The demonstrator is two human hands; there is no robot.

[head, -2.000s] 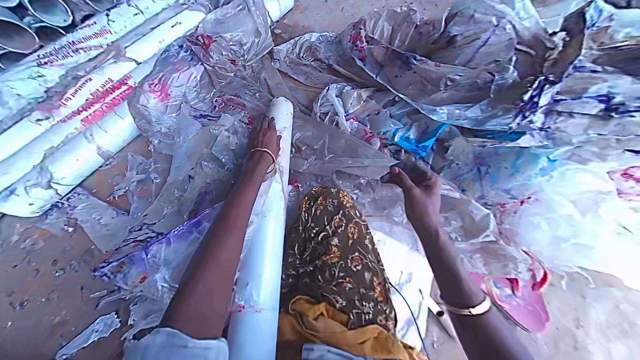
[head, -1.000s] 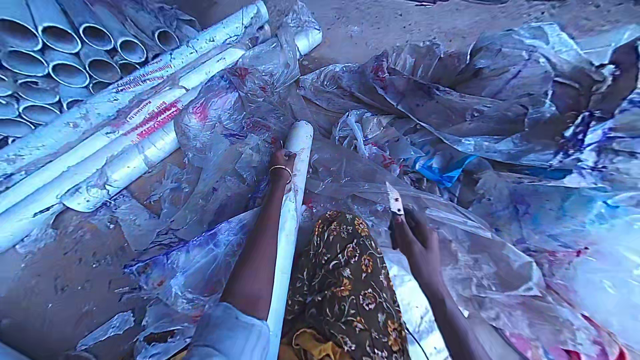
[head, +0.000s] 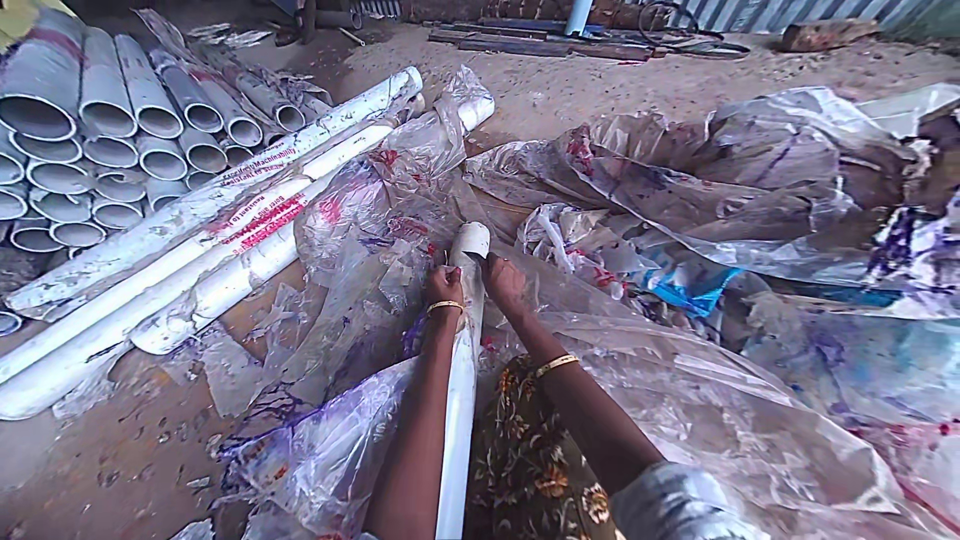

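A long white roll, perhaps wrapped in plastic film, runs from the bottom edge away from me beside my patterned clothing, its rounded far end between and just beyond my hands. My left hand is closed at the roll's left side, seemingly pinching thin film at its surface. On the other side, my right hand is curled close against the roll, near a dark gap or fold just below the far end. Whether it still holds the blade seen earlier is hidden. Crumpled clear plastic sheeting lies around the roll and under my hands.
Several white wrapped rolls with red print lie diagonally at the left. Behind them is a stack of grey open-ended pipes. Stained plastic sheets heap up at the right. Flat dark planks lie on the sandy ground at the back.
My right hand, which showed a small blade a second ago, has moved left to the roll, close to my left hand. The view has tilted up.
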